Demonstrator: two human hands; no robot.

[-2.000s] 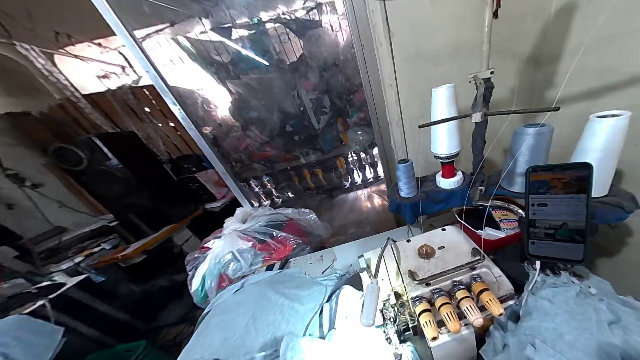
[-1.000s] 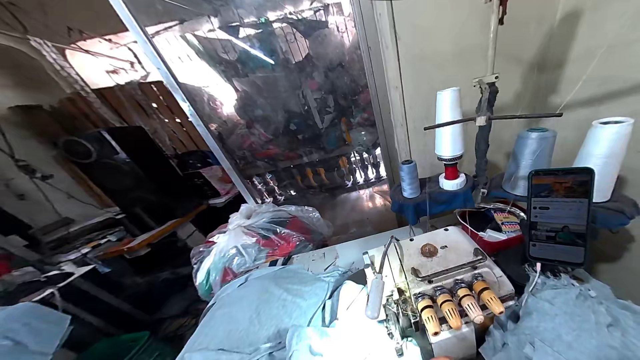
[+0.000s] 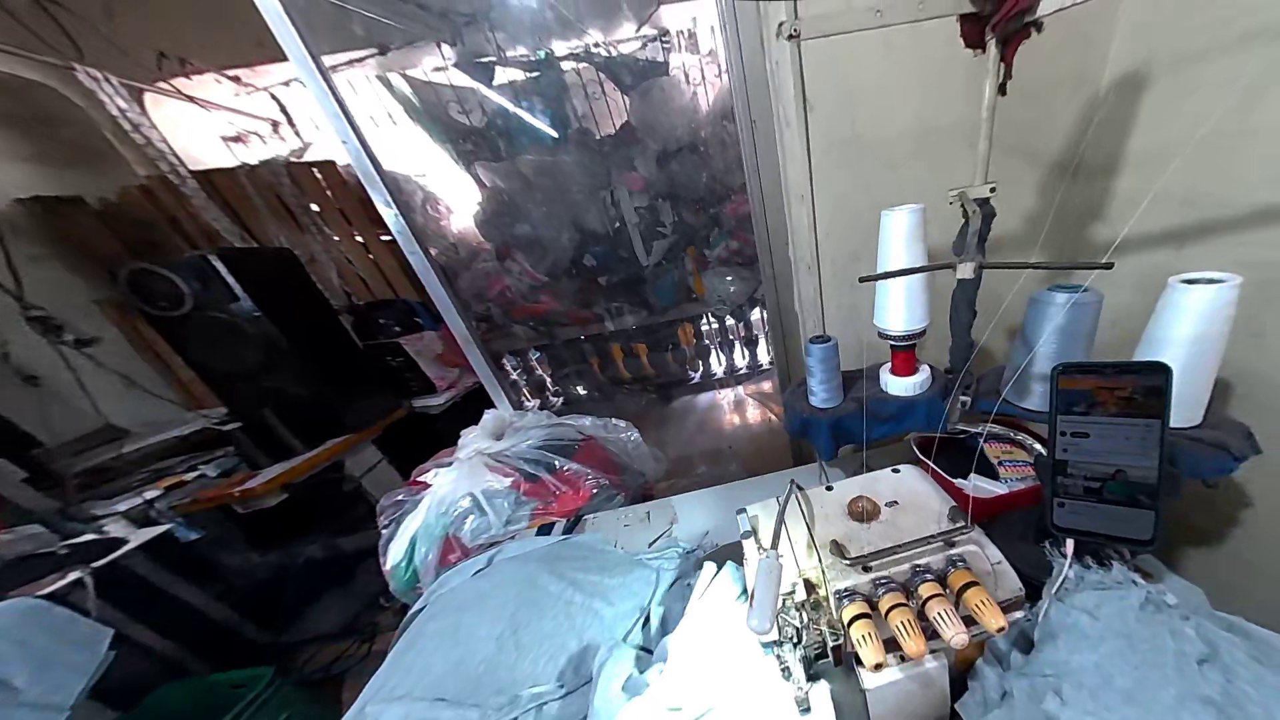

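Neither my left hand nor my right hand can be made out. An overlock sewing machine (image 3: 905, 510) stands at the lower right, with several yellowish tension knobs (image 3: 901, 618) along its front. Brightly lit pale blue cloth (image 3: 715, 650) lies by its needle area, and more light blue fabric (image 3: 530, 620) spreads to the left. A small brownish patch behind the knobs is too hidden to name. Frayed blue fabric (image 3: 1130, 640) is heaped on the right. Behind the machine stand a white thread cone (image 3: 902, 265), a small blue-grey spool (image 3: 824, 372) and a larger blue-grey cone (image 3: 1055, 345).
A smartphone (image 3: 1110, 450) with its screen lit stands upright right of the machine, near a red container (image 3: 985, 500). Another white cone (image 3: 1190, 345) is behind the phone. A clear plastic bag of cloth (image 3: 520, 480) sits at the table's far left. Threads run down toward the machine.
The light blue fabric left of the machine has shifted and its folds lie differently. The machine, phone and thread cones have kept their places.
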